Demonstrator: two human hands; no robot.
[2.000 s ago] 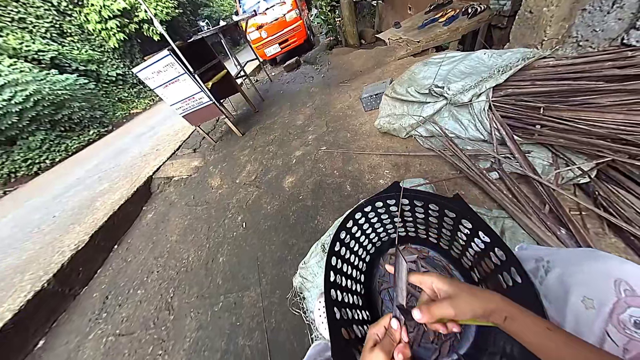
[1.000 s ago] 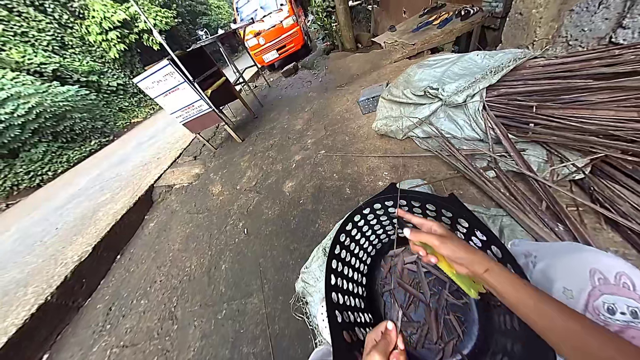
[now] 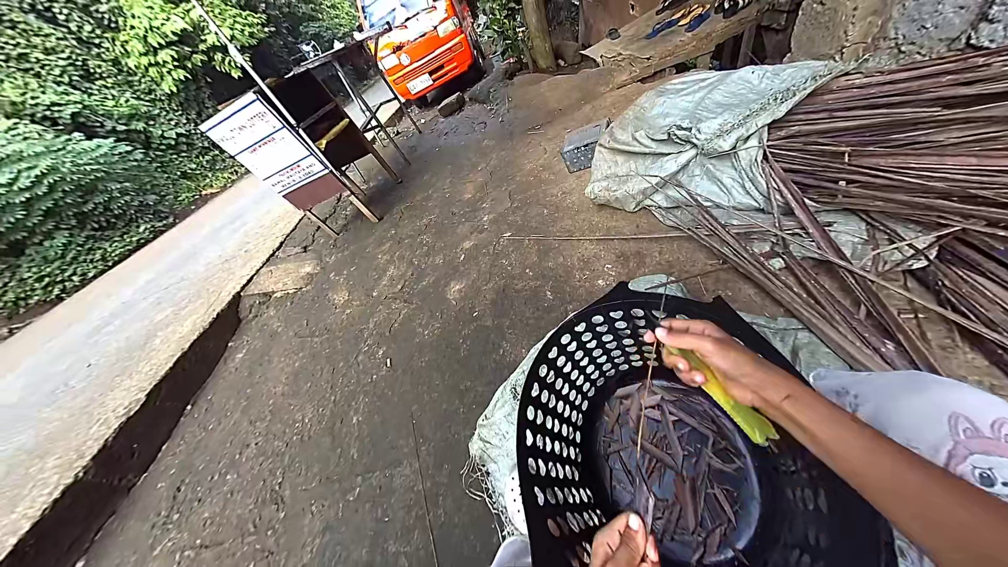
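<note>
My left hand [image 3: 626,543], low in the view, pinches the lower end of a thin brown leaf strip [image 3: 644,409] over the black perforated plastic basket [image 3: 543,425]. My right hand [image 3: 705,354] is closed around a yellow-wrapped handle [image 3: 732,405], with the upper part of the strip at its fingertips; any blade on the handle cannot be made out. Many short brown leaf scraps [image 3: 669,457] lie in the bottom of the basket, below both hands.
Long dried palm leaves [image 3: 898,150] lie on a pale woven sack [image 3: 685,134] at the right, beside a small grey crate [image 3: 583,146]. A signboard [image 3: 272,150] stands at the left near an orange vehicle [image 3: 429,59]. Printed fabric [image 3: 929,417] lies at lower right.
Two seconds ago my hands were close together on a wider dark strip. My right hand has moved up and away from my left, then slightly down since one second ago.
</note>
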